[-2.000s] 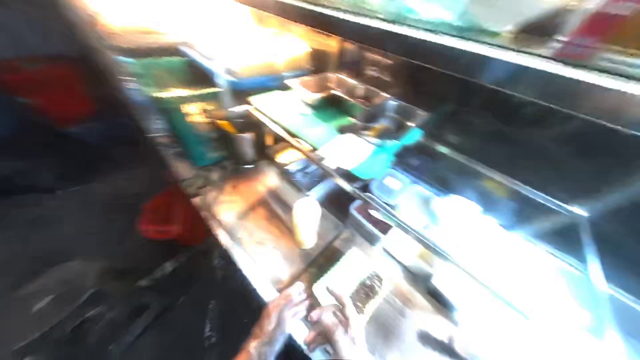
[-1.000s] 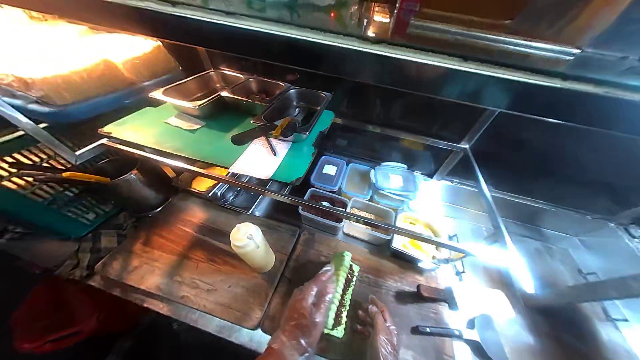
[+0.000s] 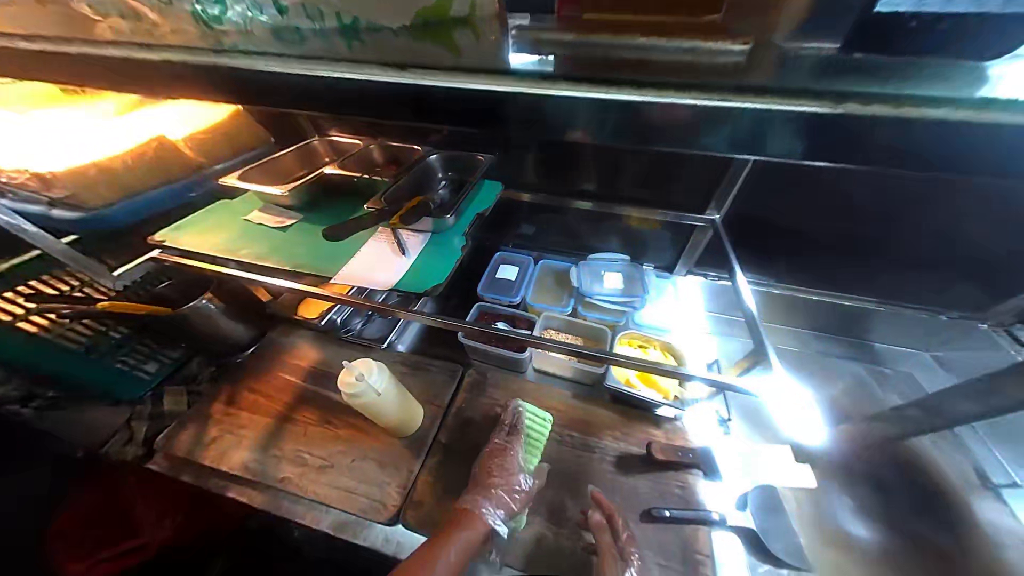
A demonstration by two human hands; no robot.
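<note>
My left hand point(image 3: 502, 472), in a clear plastic glove, lies over a green ridged food item point(image 3: 536, 436) on the right wooden board point(image 3: 472, 432). Its fingers cover the left side of the item, whose dark filling no longer shows. My right hand point(image 3: 610, 534), also gloved, is apart from the item to its right, with its fingers spread and nothing seen in it. A cream-coloured squeeze bottle point(image 3: 382, 400) stands on the left wooden board point(image 3: 296, 424). To the right lie a wooden-handled blade point(image 3: 684, 458) and a black-handled spatula point(image 3: 688, 517).
Beyond the boards are tubs of dark filling point(image 3: 498, 336), chopped bits point(image 3: 570, 346) and yellow slices point(image 3: 646, 368), plus lidded boxes point(image 3: 506, 276). A metal rail point(image 3: 436, 320) crosses above. A green board point(image 3: 240, 234) bears metal pans point(image 3: 448, 180). A pot point(image 3: 212, 316) sits left.
One second ago the green item lay open with a dark filling line; now it is closed over and my left hand covers it. The view has swung widely since the first frame.
</note>
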